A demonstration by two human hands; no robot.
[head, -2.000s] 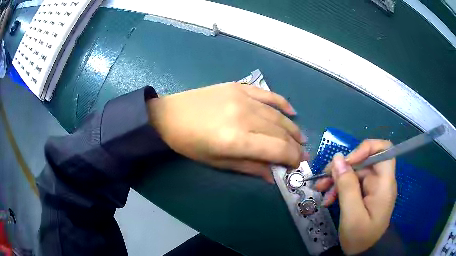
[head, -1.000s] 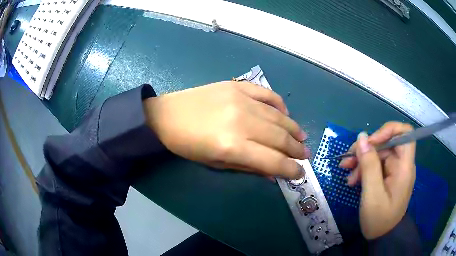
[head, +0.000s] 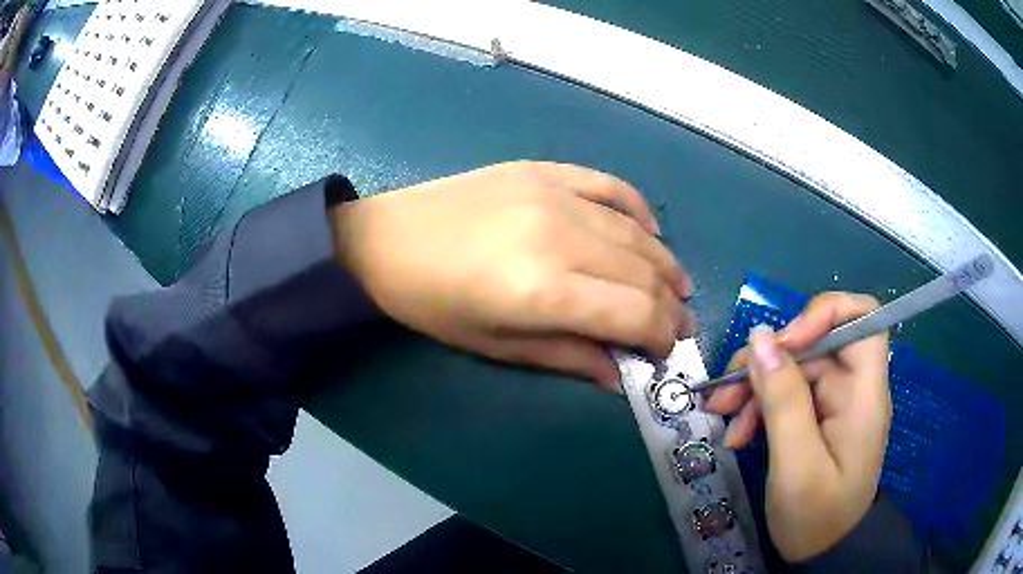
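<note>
The silver-grey carrier strip [head: 664, 457] lies on the dark green bench with a row of round units. My left hand [head: 533, 264] covers its upper part, fingers closed around its edges. My right hand [head: 813, 415] holds the grey tweezers [head: 869, 325] like a pen. Their tip is at a round unit [head: 673, 396] with a pale centre, just below my left fingers. The units below it look darker. The blue grid tray [head: 763, 301] lies beside the strip, partly hidden by my right hand. Whether the tip holds an insert is too small to tell.
White parts trays [head: 107, 84] are stacked at the far left, with a blue edge below. Another white tray [head: 1006, 544] shows at the lower right edge. A long white rail [head: 718, 101] crosses behind my hands. Another narrow strip [head: 914, 28] lies beyond it at the top right.
A second ago the tweezers were over the blue tray; now their tip is back at the pale-centred unit. The strip has shifted upward under my left hand, and more of its lower units show.
</note>
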